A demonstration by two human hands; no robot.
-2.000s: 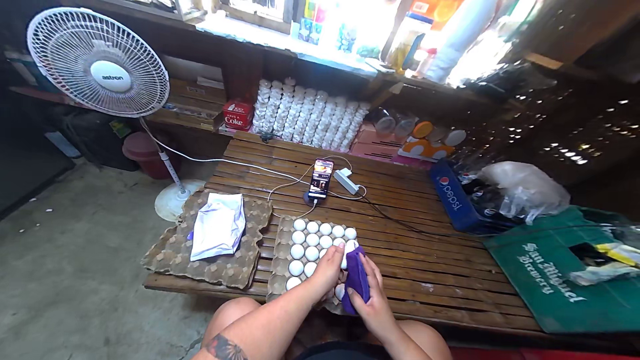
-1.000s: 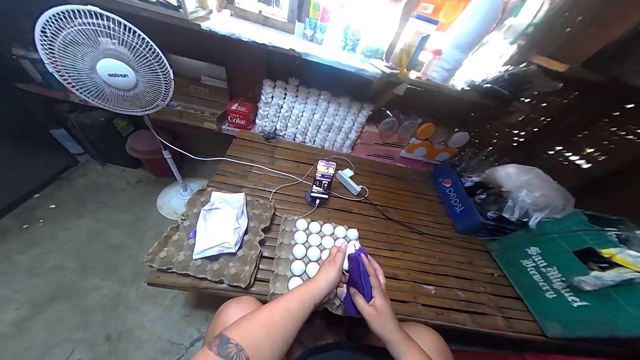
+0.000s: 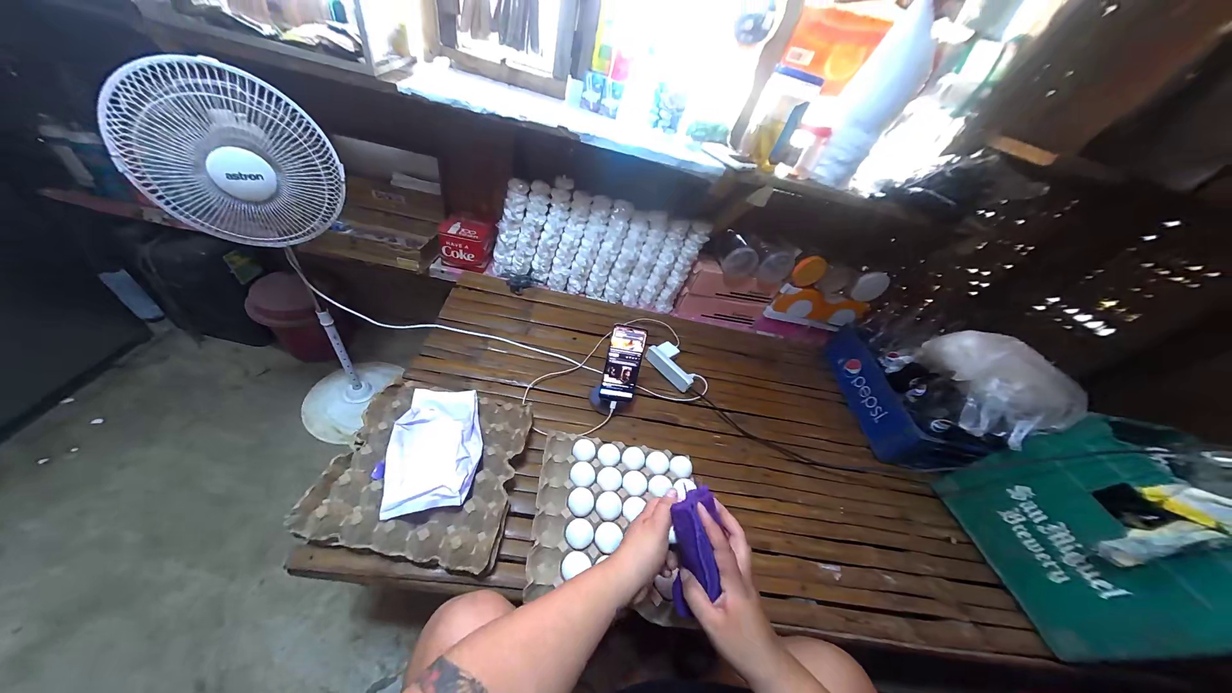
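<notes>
White eggs (image 3: 608,479) fill rows of a grey pulp egg tray (image 3: 546,539) at the front edge of the slatted bamboo table (image 3: 760,423). Over the tray's right side, my left hand (image 3: 647,544) has its fingers bent near an egg at the tray's edge; what lies under them is hidden. My right hand (image 3: 727,577) grips a folded purple cloth (image 3: 697,549), which stands close against my left fingers. To the left, a white plastic pouch (image 3: 433,452) rests on empty egg trays (image 3: 366,520), with a bit of purple showing beside it.
A phone (image 3: 624,364) stands upright behind the eggs, beside a white extension socket (image 3: 670,368) and cables. At the right are a blue bottle crate (image 3: 866,404) and a green crate (image 3: 1068,549). A white stand fan (image 3: 241,173) is at the left; stacked white packets (image 3: 597,245) line the back.
</notes>
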